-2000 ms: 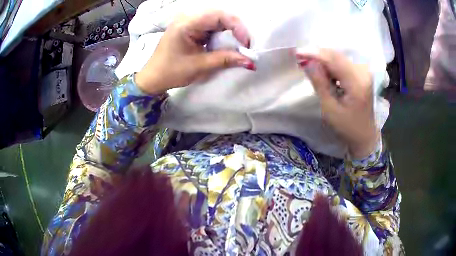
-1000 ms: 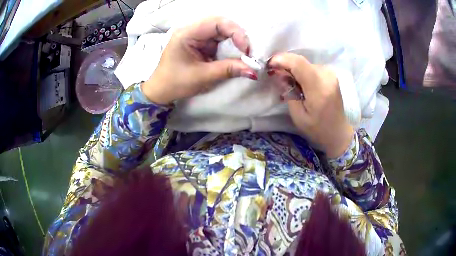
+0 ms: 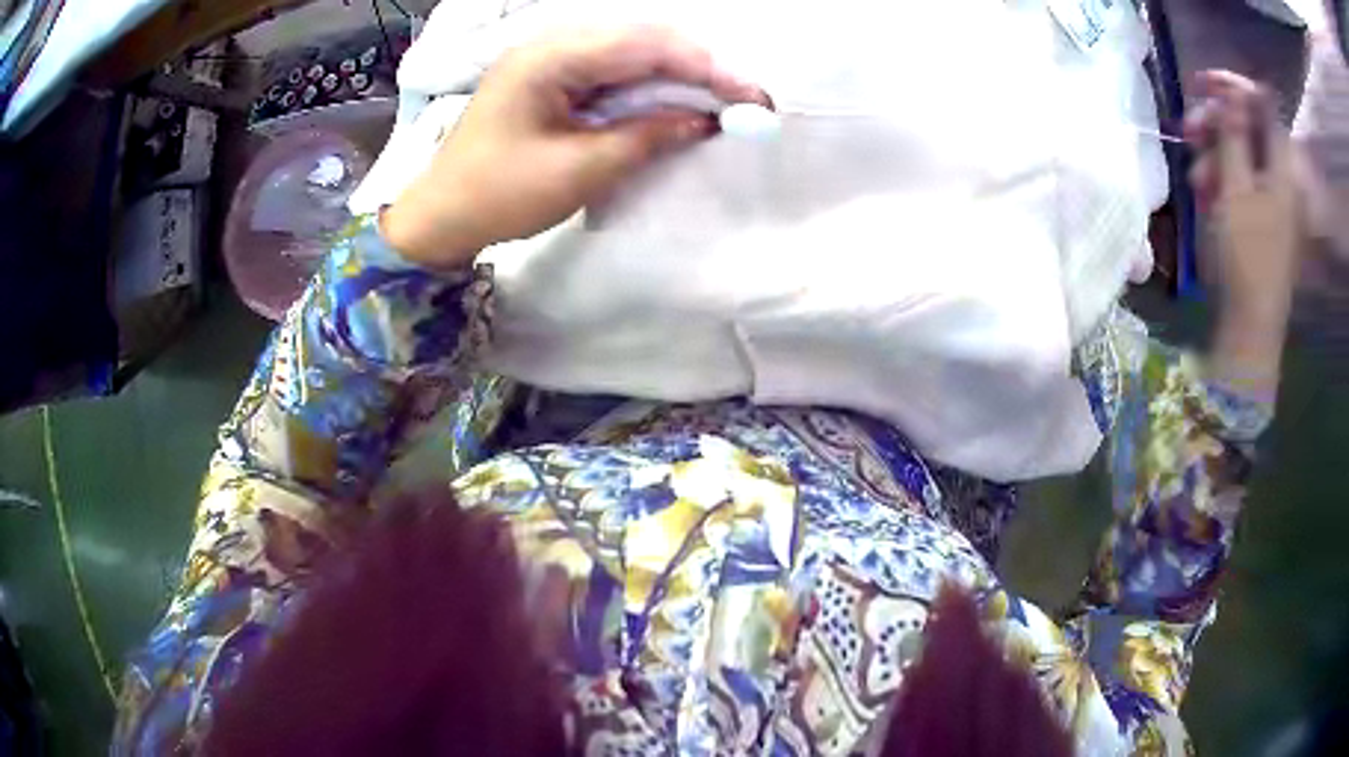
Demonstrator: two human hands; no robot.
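A white garment (image 3: pixel 888 252) covers my lap. My left hand (image 3: pixel 548 133) pinches a fold of it between thumb and fingers. A small round white button or disc (image 3: pixel 750 121) shows at those fingertips. My right hand (image 3: pixel 1243 192) is raised at the far right, past the garment's edge, and is blurred. A fine pale thread (image 3: pixel 1147 133) runs to its fingertips from the left. The needle cannot be made out. Whether snips are in the right palm cannot be told.
A pink translucent tub (image 3: pixel 252 252) stands at the left, below a tray of dark spools or bobbins (image 3: pixel 318 89). Boxes (image 3: pixel 163 237) stand further left. A label (image 3: pixel 1083 21) lies on the garment at the upper right. A dark-edged bin or cloth (image 3: pixel 1179 222) is at the right, over green floor.
My right hand has moved from beside the left fingertips out to the far right, with the thread drawn out. My left hand has shifted slightly up, and the white disc now shows plainly.
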